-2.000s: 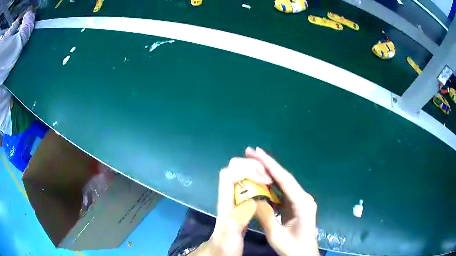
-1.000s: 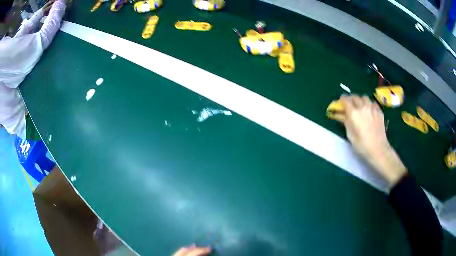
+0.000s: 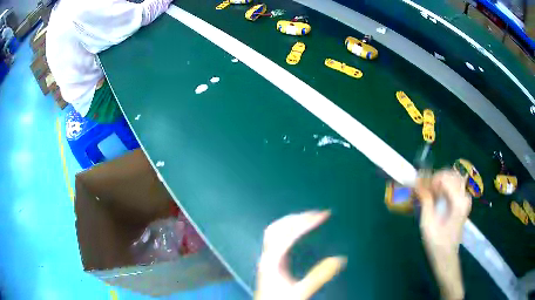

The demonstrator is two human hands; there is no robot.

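My right hand point(image 3: 444, 196) is at the pale rail on the right, blurred, and holds a yellow shell point(image 3: 400, 197) by wires or its edge. The shell's open side shows a blue inner part. A small pale piece on wires sticks up above the hand, blurred. My left hand point(image 3: 299, 252) is low in the middle over the green bench, thumb and fingers apart, and holds nothing.
Yellow bottom covers point(image 3: 344, 68) and wired yellow shells point(image 3: 361, 48) lie on the dark green line behind the pale rail point(image 3: 305, 94). An open carton point(image 3: 146, 281) with clear and red plastic stands below left. A person in white point(image 3: 88, 41) sits at the upper left by a blue stool point(image 3: 100, 146).
The view has shifted, showing more of the floor and carton. My right hand has drawn back from the line to the rail with a yellow shell. My left hand has come further into view, open.
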